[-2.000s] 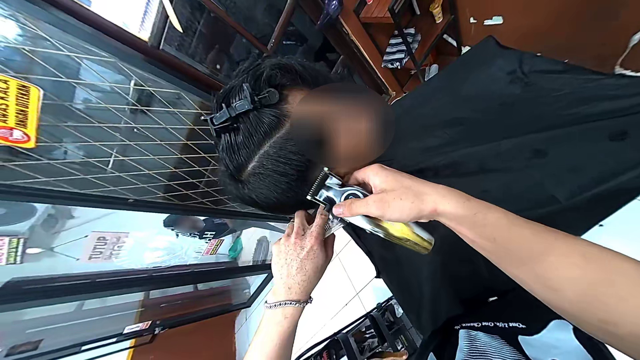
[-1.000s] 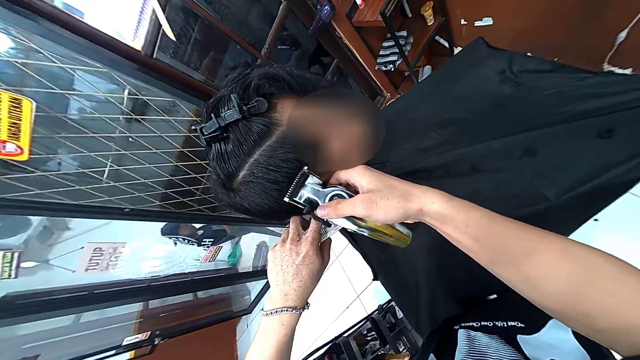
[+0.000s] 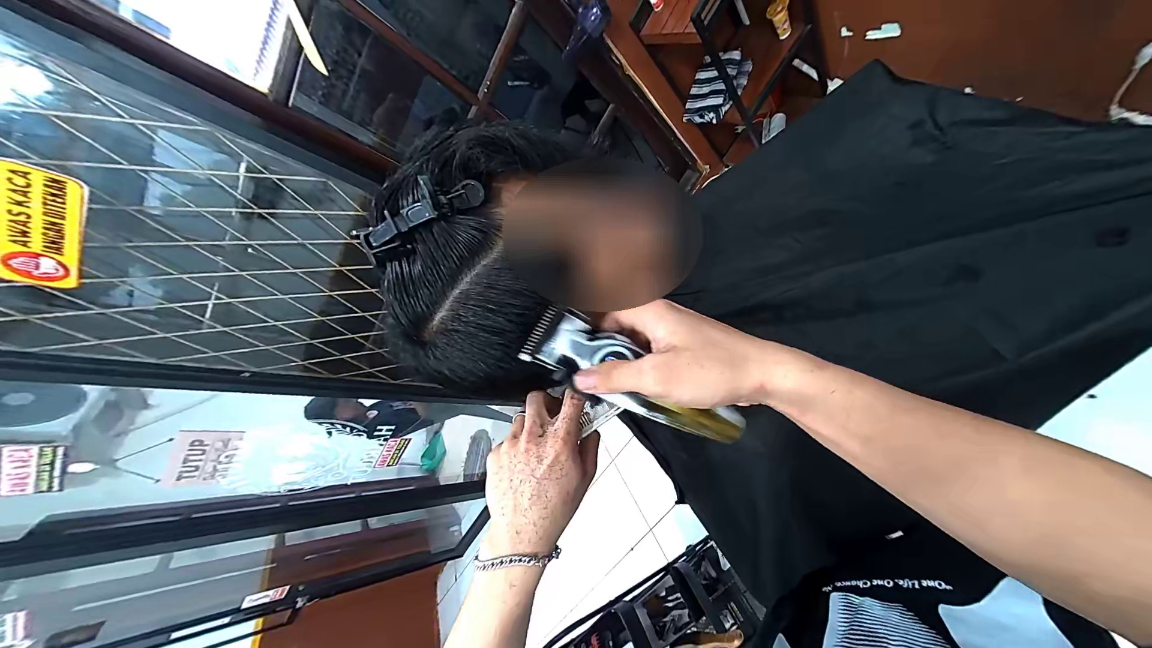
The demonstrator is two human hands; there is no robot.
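Observation:
My right hand point(image 3: 693, 360) is shut on a silver and gold hair clipper point(image 3: 585, 346), its toothed blade against the dark hair point(image 3: 490, 315) low on the side of a seated person's head. Below the clipper is my left hand point(image 3: 540, 459), dusted with hair clippings and wearing a chain bracelet point(image 3: 517, 560). Its fingers are at a pale, partly hidden thing that looks like a comb point(image 3: 598, 416). A black sectioning clip point(image 3: 418, 216) holds the upper hair above a parting. A black cape point(image 3: 900, 234) covers the person's body.
A glass wall with a diamond lattice point(image 3: 180, 225) and a yellow warning sign point(image 3: 40, 225) stands close at the left. Wooden shelves point(image 3: 666, 81) with a striped cloth point(image 3: 717, 87) are behind the person. A black rack point(image 3: 666, 603) of tools stands at the bottom, on a white tiled floor point(image 3: 630, 504).
The clipper has moved up slightly along the side of the head since the earliest frame. Both hands keep their hold, and the clip stays in the hair.

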